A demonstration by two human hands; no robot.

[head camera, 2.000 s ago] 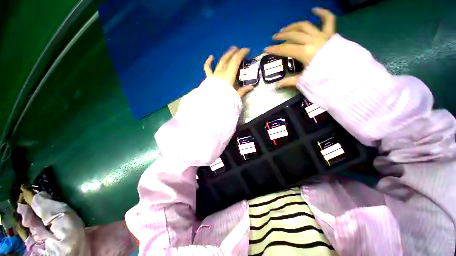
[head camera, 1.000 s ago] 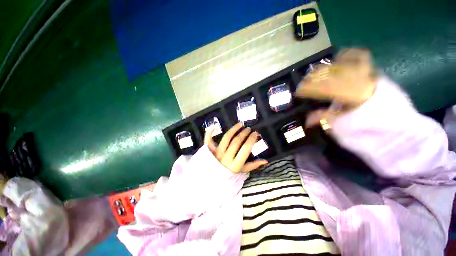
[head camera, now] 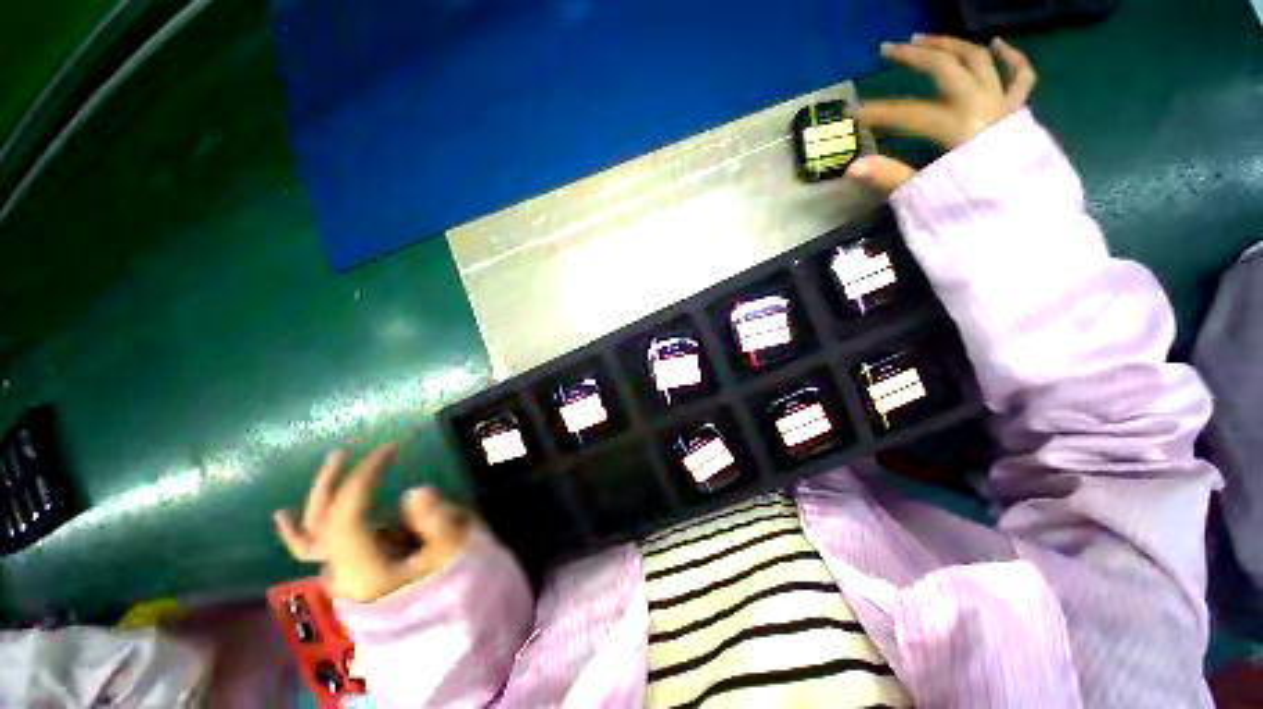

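Note:
A black pocket tray (head camera: 554, 485) lies nearest me. Its far row holds a smartwatch unit in each pocket, such as this unit (head camera: 675, 366). Its near row holds three units to the right, and the two left pockets look dark with no unit. One watch unit (head camera: 830, 140) with a yellowish screen lies at the right end of the beige strip (head camera: 554, 298). My right hand (head camera: 949, 104) is at that unit's right edge, thumb and finger apart; whether it touches is unclear. My left hand (head camera: 371, 526) is off the tray's left end, fingers spread, holding nothing.
A blue mat (head camera: 554, 111) lies beyond the strip on the green bench (head camera: 249, 346). A red tray (head camera: 316, 640) with dark parts is low at the left. Another black tray (head camera: 35, 478) is far left, and a dark tray (head camera: 1032, 11) is at the top right. A pale sleeve (head camera: 104, 668) shows lower left.
My right hand has moved from the tray to the unit on the strip. My left hand has left the tray and moved left. The tray was less filled two seconds ago.

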